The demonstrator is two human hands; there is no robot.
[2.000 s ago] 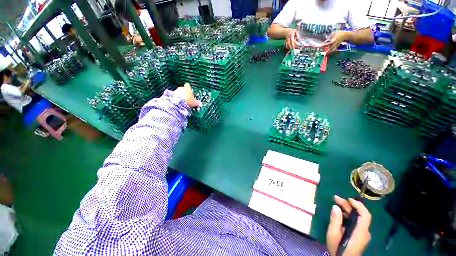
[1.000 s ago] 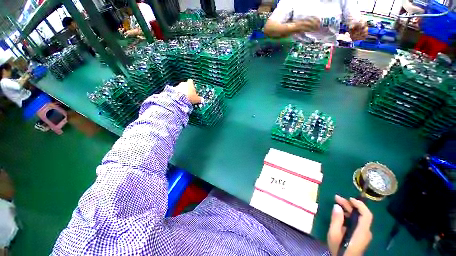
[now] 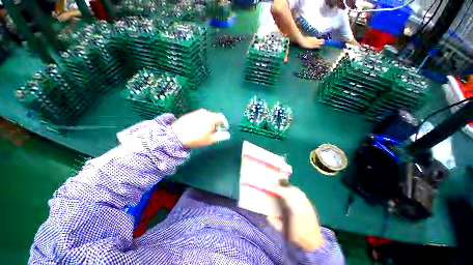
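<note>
My left hand (image 3: pixel 199 128), with white coverings on the fingertips, is above the mat left of the plate. It is blurred and its fingers are curled; I cannot tell if it holds anything. My right hand (image 3: pixel 301 215) grips a dark pen-like soldering iron (image 3: pixel 287 209), blurred, over the lower right of the plate. The pale support plate (image 3: pixel 256 178) has red strips and no board on it. A low stack of round-patterned green circuit boards (image 3: pixel 267 120) lies just beyond it, component side up. The round yellow-brown container (image 3: pixel 329 159) is right of the plate.
Tall board stacks stand at left (image 3: pixel 171 49), ahead (image 3: pixel 267 58) and right (image 3: pixel 358 80). A shorter stack (image 3: pixel 155 92) is beyond my left forearm. A dark soldering station (image 3: pixel 386 165) is at right. A person's hand (image 3: pixel 311 42) rests across the bench near small dark components (image 3: pixel 312 65).
My left hand has left the shorter board stack and moved right, towards the plate. My right hand has moved left with the iron, over the plate. The view has turned right.
</note>
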